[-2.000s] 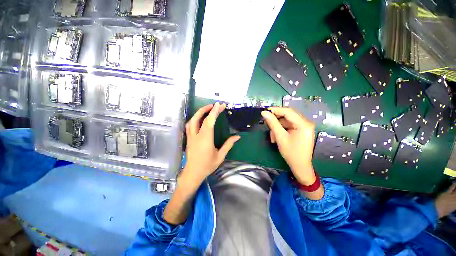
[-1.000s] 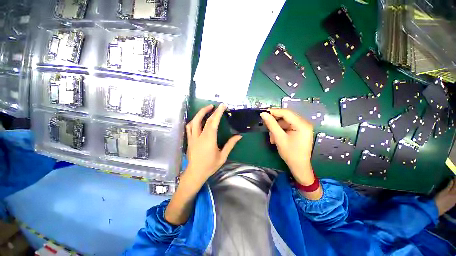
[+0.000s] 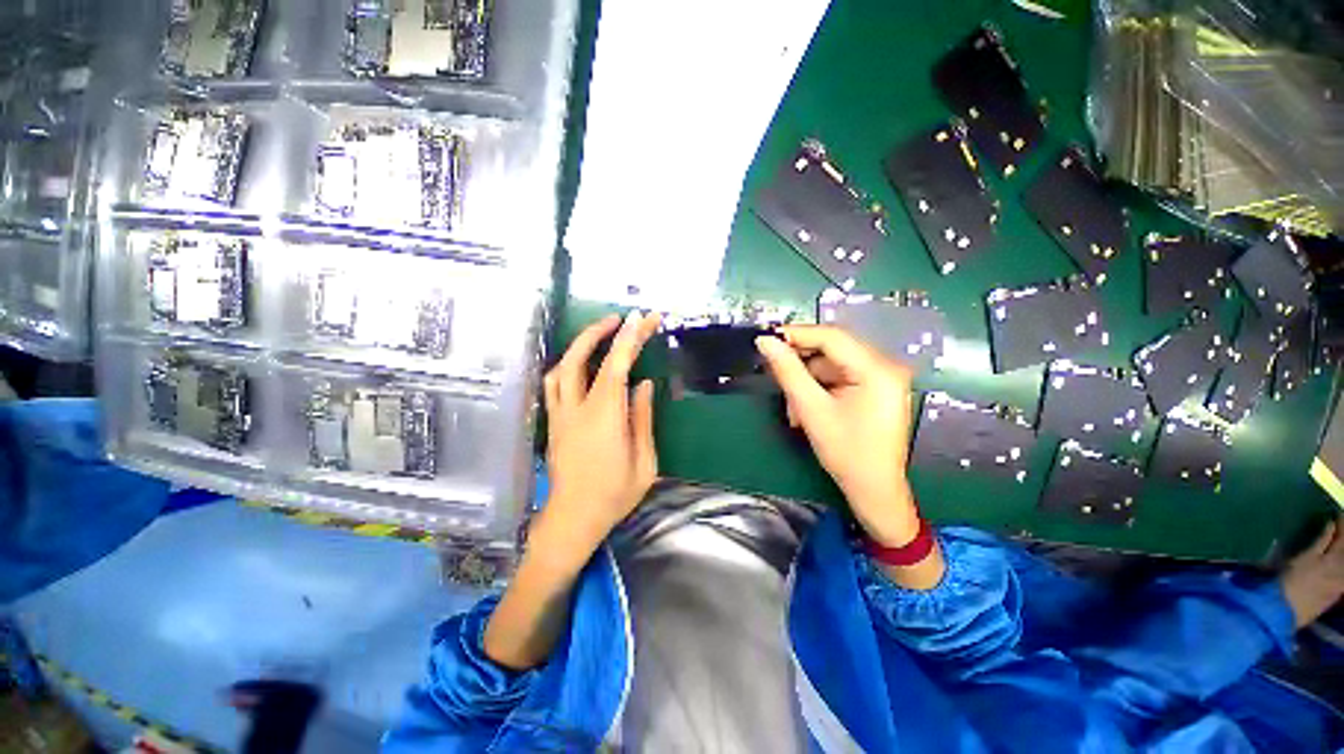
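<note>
A circuit board with black film (image 3: 716,358) is between my two hands, over the green mat in front of my body. My right hand (image 3: 843,416) pinches its right end between thumb and fingers. My left hand (image 3: 599,427) is at its upper left corner, with the index fingertip against the edge and the thumb off the board. The white sticker sheet (image 3: 671,148) lies just behind the board. Several finished boards with film (image 3: 966,438) lie spread at the right.
A clear blister tray (image 3: 277,265) with silvery boards in pockets fills the left. Tan sheets in clear plastic (image 3: 1157,103) stand at the upper right. Another person's blue sleeve (image 3: 59,494) shows at the left edge and another person's hand (image 3: 1309,575) at the right.
My left thumb has drawn up beside the fingers, away from the board's lower edge. My right hand still holds the board. A dark shape now shows above the blue floor at lower left.
</note>
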